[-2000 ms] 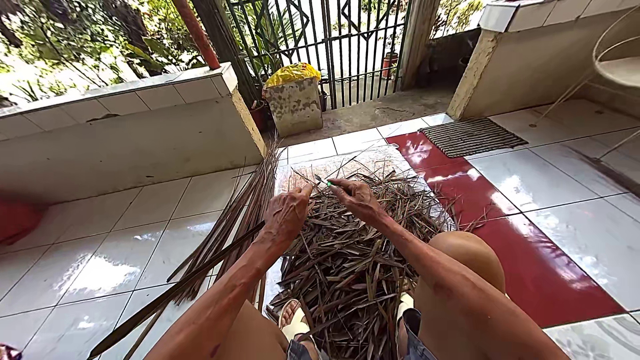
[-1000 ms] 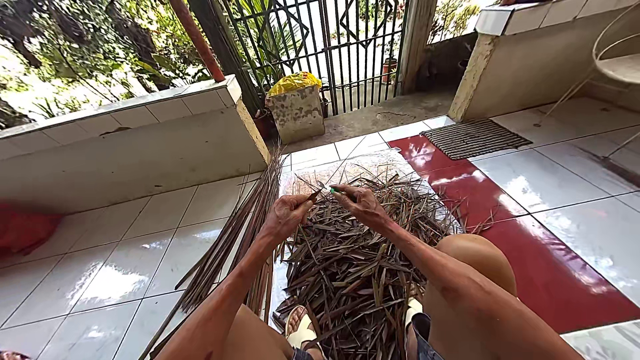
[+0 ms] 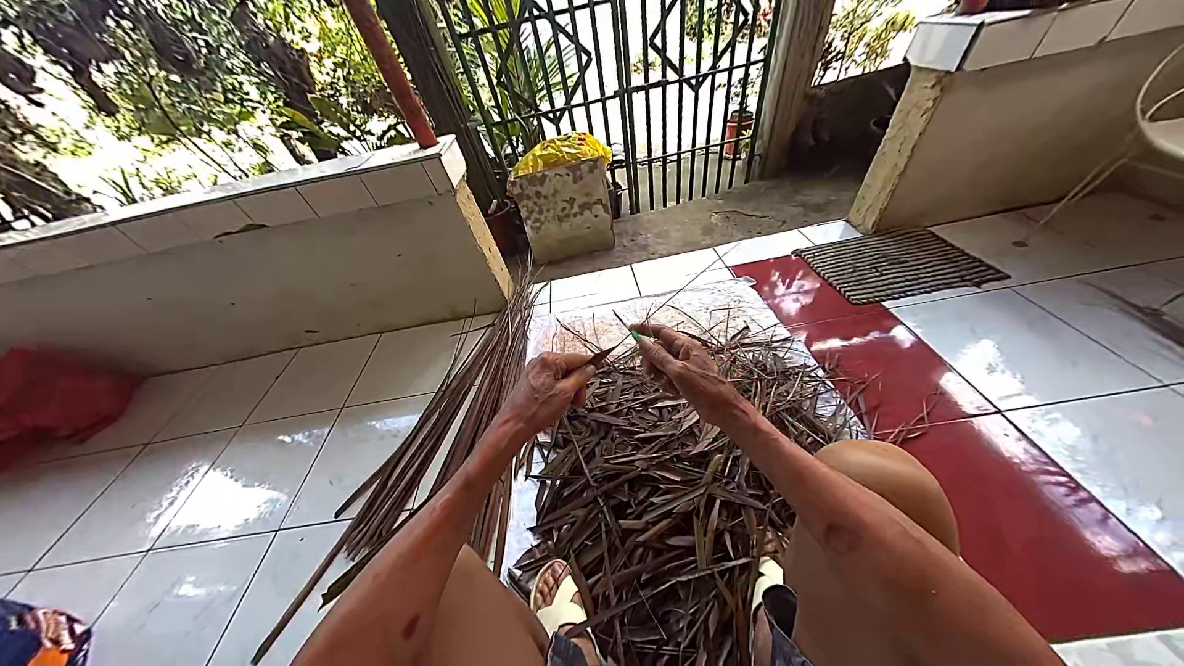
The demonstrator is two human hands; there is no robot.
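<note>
My left hand (image 3: 552,388) pinches a brown dried palm leaf strip (image 3: 603,355), whose short end points toward the other hand. Just right of it, my right hand (image 3: 683,363) is closed around a small green-handled tool (image 3: 635,336), probably a knife; a thin dark point sticks out beyond the fingers. The two hands are a little apart. Below both spreads a heap of cut dried leaf pieces (image 3: 647,499), lying on a whitish sheet between my feet. To the left lies a bundle of long dried leaf strips (image 3: 462,407).
A concrete block (image 3: 564,208) topped with a yellow plastic bag stands before the metal gate (image 3: 638,102). Low walls flank the opening. At right lie a ribbed doormat (image 3: 902,265) and red floor tiles (image 3: 999,499). A red bag-like thing (image 3: 60,400) sits at far left.
The long dark strip that ran from my left hand down past the forearm two seconds ago no longer shows there. My hands are farther apart than one second ago.
</note>
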